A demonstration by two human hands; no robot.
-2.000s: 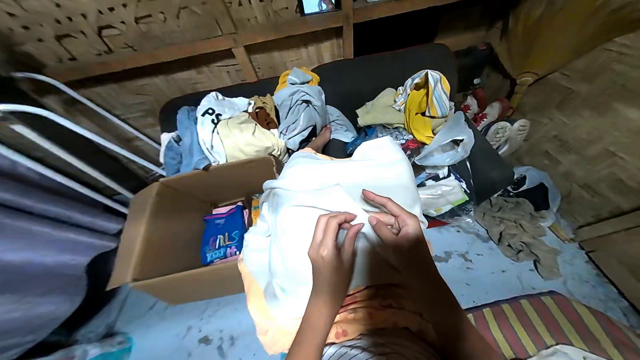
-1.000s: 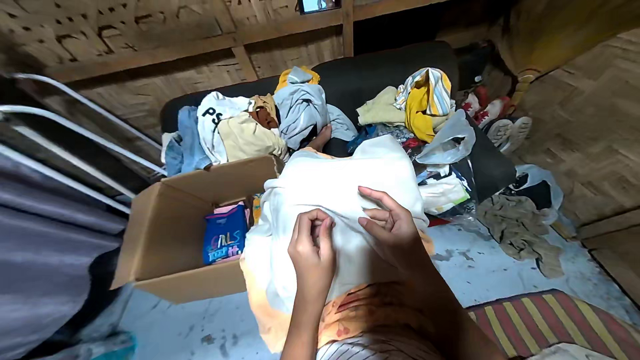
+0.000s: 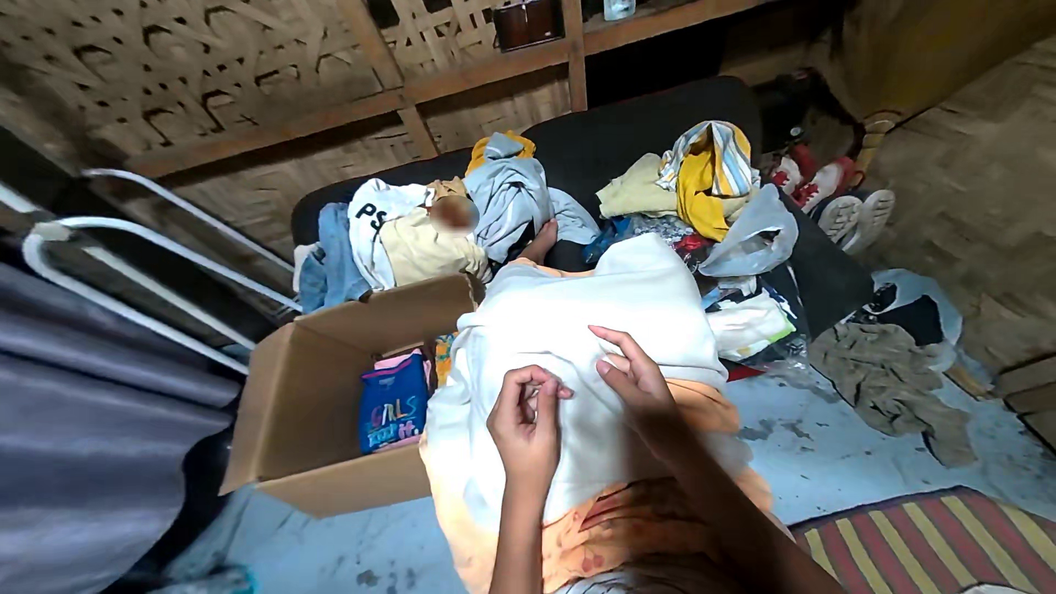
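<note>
A white cloth with peach-orange parts [image 3: 610,297] lies spread over my lap. Above its middle is my left hand [image 3: 528,404], fingers curled with the tips near the thumb; whether it pinches something thin is not clear. To its right, my right hand [image 3: 631,371] is held over the same cloth, index finger stretched out and thumb apart from it, and I see nothing sure between them. Left of the cloth stands an open cardboard box [image 3: 322,412] with a folded blue garment [image 3: 394,406] bearing print, and pink cloth beside it.
Piled clothes [image 3: 429,239] and a yellow garment [image 3: 705,194] lie on a black cushioned seat [image 3: 569,140]. A plastic bag [image 3: 755,235], shoes [image 3: 850,216] and a brown cloth [image 3: 891,384] are at the right. A striped mat [image 3: 940,532] lies lower right, a white metal frame [image 3: 157,239] left.
My left hand has shifted over the cloth and its fingers are more curled. My right hand's fingers have changed pose, the index finger now stretched out. The cloth's upper folds look flatter.
</note>
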